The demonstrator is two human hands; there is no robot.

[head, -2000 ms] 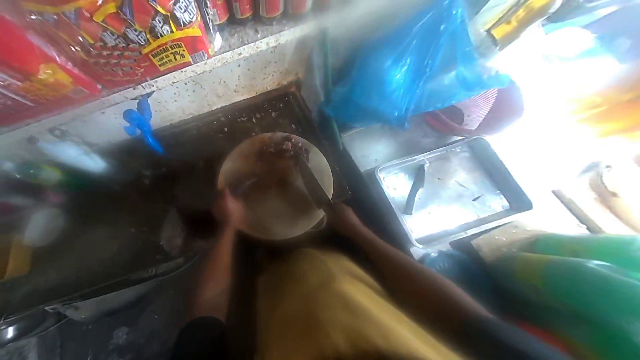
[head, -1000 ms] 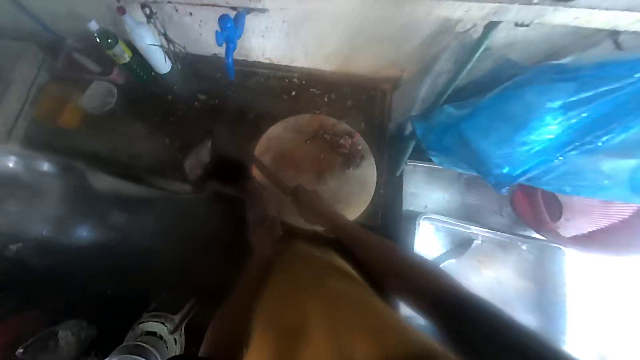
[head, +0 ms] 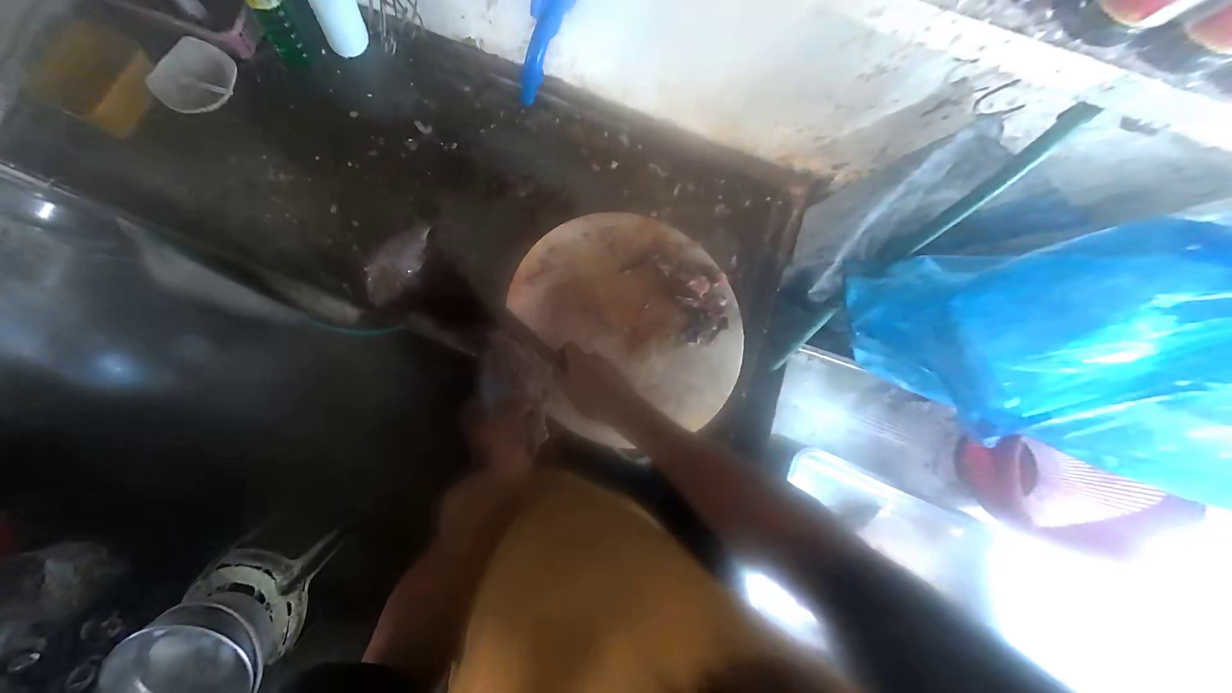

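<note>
A round cutting board (head: 616,279) lies on the dark wet counter, with dark reddish scraps (head: 703,298) near its right edge. My right hand (head: 592,380) is over the board's lower left part, closed on the handle of a knife (head: 525,337) whose blade points up and left. Just left of the board, low in the view, my left hand (head: 505,428) is closed around a pale, blurred piece, perhaps fish or meat; its exact shape cannot be told. Another pale piece (head: 397,267) lies on the counter left of the board.
A metal basin or sink (head: 144,318) is at the left. Bottles (head: 339,27), a white cup (head: 192,75) and a yellow block (head: 87,72) stand at the back left. A blue plastic bag (head: 1049,327), a pink basket (head: 1078,481) and a metal tray (head: 866,500) are at the right.
Two seconds ago both hands were at the board, with the blade over it. My left hand is now off its lower left edge, and the knife is at that edge. The view has swung left.
</note>
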